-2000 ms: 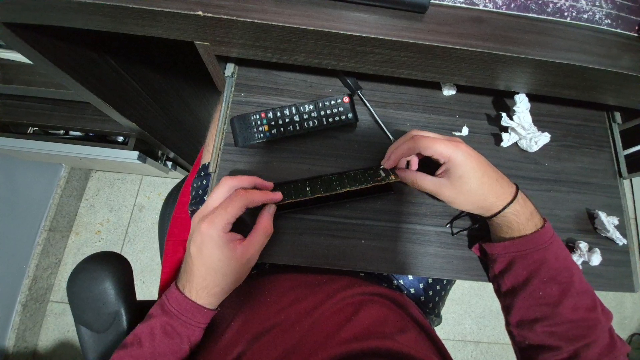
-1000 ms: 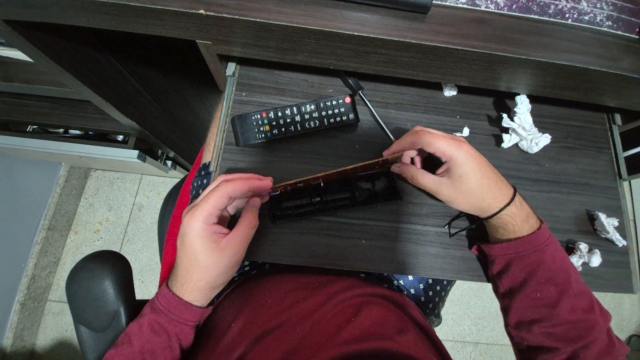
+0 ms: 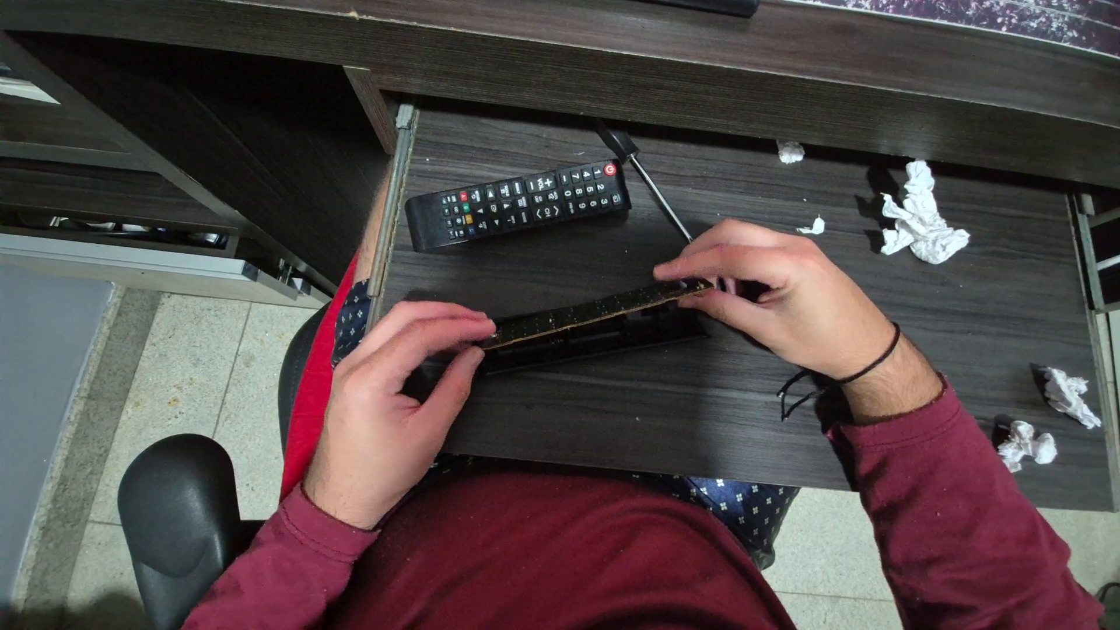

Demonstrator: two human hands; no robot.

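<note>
A long, narrow circuit board (image 3: 595,312) is held tilted between my hands, its dark face showing. My left hand (image 3: 398,394) pinches its left end between thumb and fingers, and my right hand (image 3: 770,289) grips the right end the same way. Just below the board lies a black plastic remote control shell (image 3: 604,337), partly hidden by the board. Farther back rests a black remote control (image 3: 521,203), buttons up. A screwdriver (image 3: 658,194) with a black handle and metal shaft lies right of that remote, its tip near my right fingers.
On the pull-out wooden tray (image 3: 612,420) at the right lie several crumpled white papers (image 3: 923,219). The desk edge (image 3: 612,74) runs above the back of the tray. A black chair armrest (image 3: 179,507) stands at the lower left.
The board has changed its tilt: one second ago it stood nearly on edge with the shell more exposed; now its dark face shows. Both hands keep their hold on its ends.
</note>
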